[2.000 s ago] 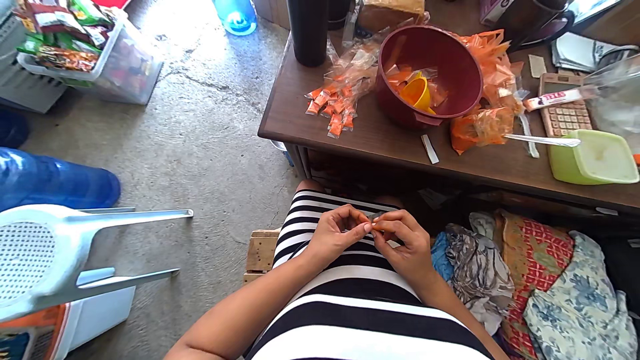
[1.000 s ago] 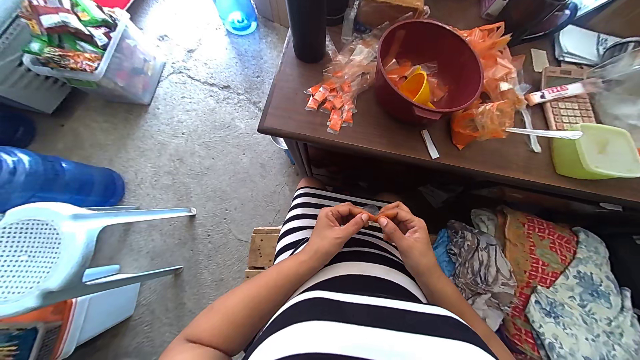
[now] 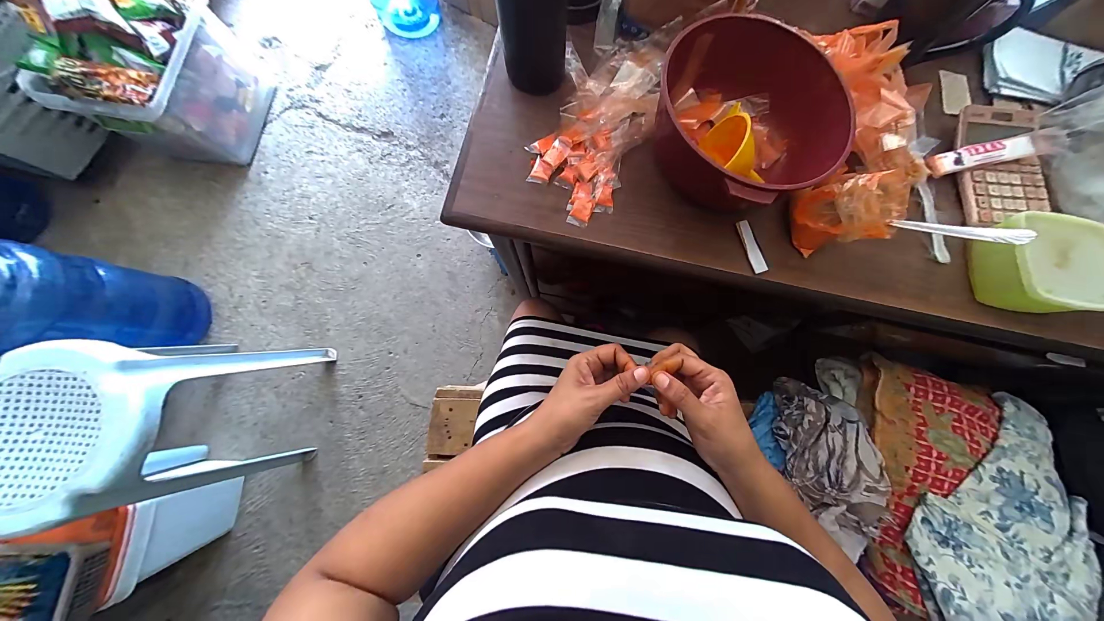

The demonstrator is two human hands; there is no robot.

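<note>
Above my lap, my left hand (image 3: pixel 601 384) and my right hand (image 3: pixel 690 388) meet at the fingertips, pinching a small plastic packet (image 3: pixel 645 366) between them; the fingers mostly hide it. On the table ahead, small clear packets with orange contents (image 3: pixel 580 168) lie in a heap left of a dark red plastic pot (image 3: pixel 755 103). Inside the pot are a yellow scoop (image 3: pixel 730 142) and more orange material. An orange plastic bag (image 3: pixel 849 207) lies at the pot's right.
The brown table (image 3: pixel 690 233) also carries a black tumbler (image 3: pixel 533 43), a white strip (image 3: pixel 751 247), a calculator (image 3: pixel 1005 172) and a green container (image 3: pixel 1035 263) with a plastic spoon (image 3: pixel 966 231). A plastic chair (image 3: pixel 112 371) stands left; cloths (image 3: pixel 940 440) lie right.
</note>
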